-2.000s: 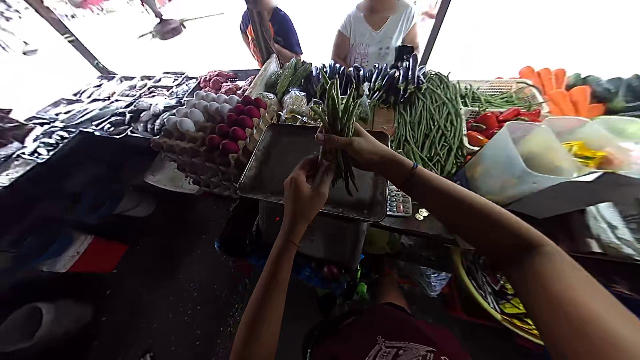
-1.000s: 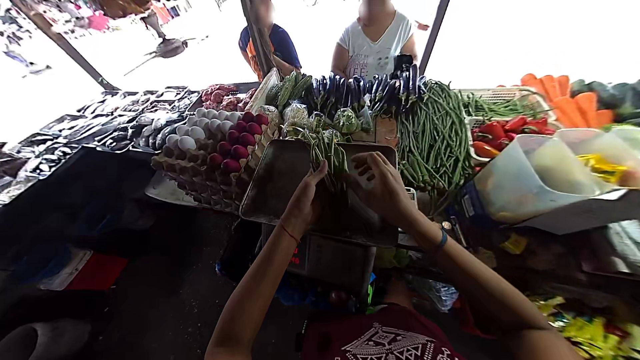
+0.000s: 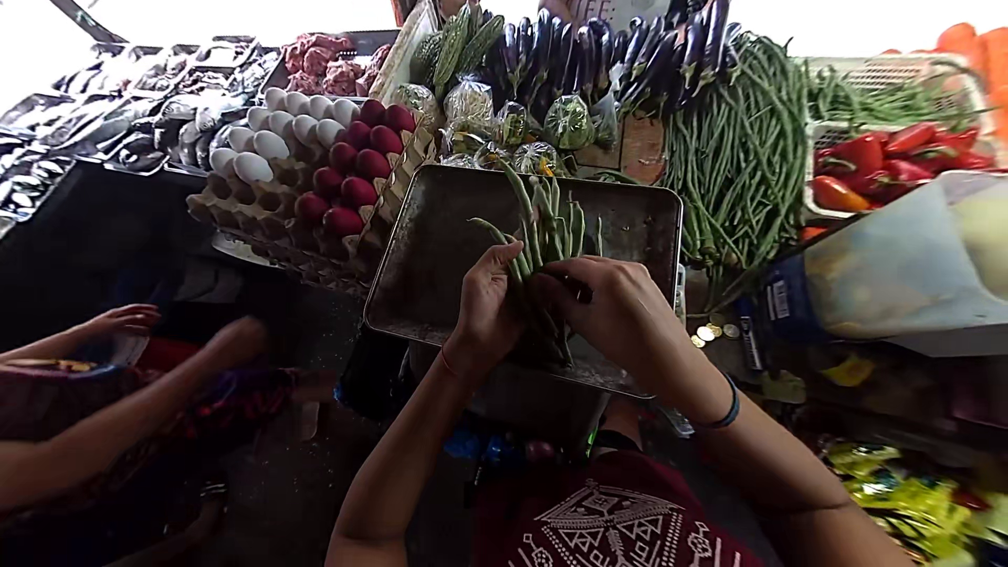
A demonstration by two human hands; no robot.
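A bunch of green beans (image 3: 543, 220) stands roughly upright over a worn metal weighing pan (image 3: 441, 236). My left hand (image 3: 492, 303) is closed around the bunch from the left, its thumb up. My right hand (image 3: 610, 303) touches the beans from the right with its fingertips bent at the bunch; whether it pinches a bean cannot be told. The lower ends of the beans hang in shadow between my hands. Behind the pan lie vegetables in clear plastic bags (image 3: 568, 122).
Egg trays with white and dark red eggs (image 3: 358, 193) stand left of the pan. Eggplants (image 3: 598, 55), long beans (image 3: 740, 150), red peppers (image 3: 858, 161) and coins (image 3: 709, 332) lie behind and to the right. Another person's arms (image 3: 157, 378) reach in at the lower left.
Another person's arms have come into view at the lower left. My right hand, apart from the beans one second ago, now touches them. The view has tilted down.
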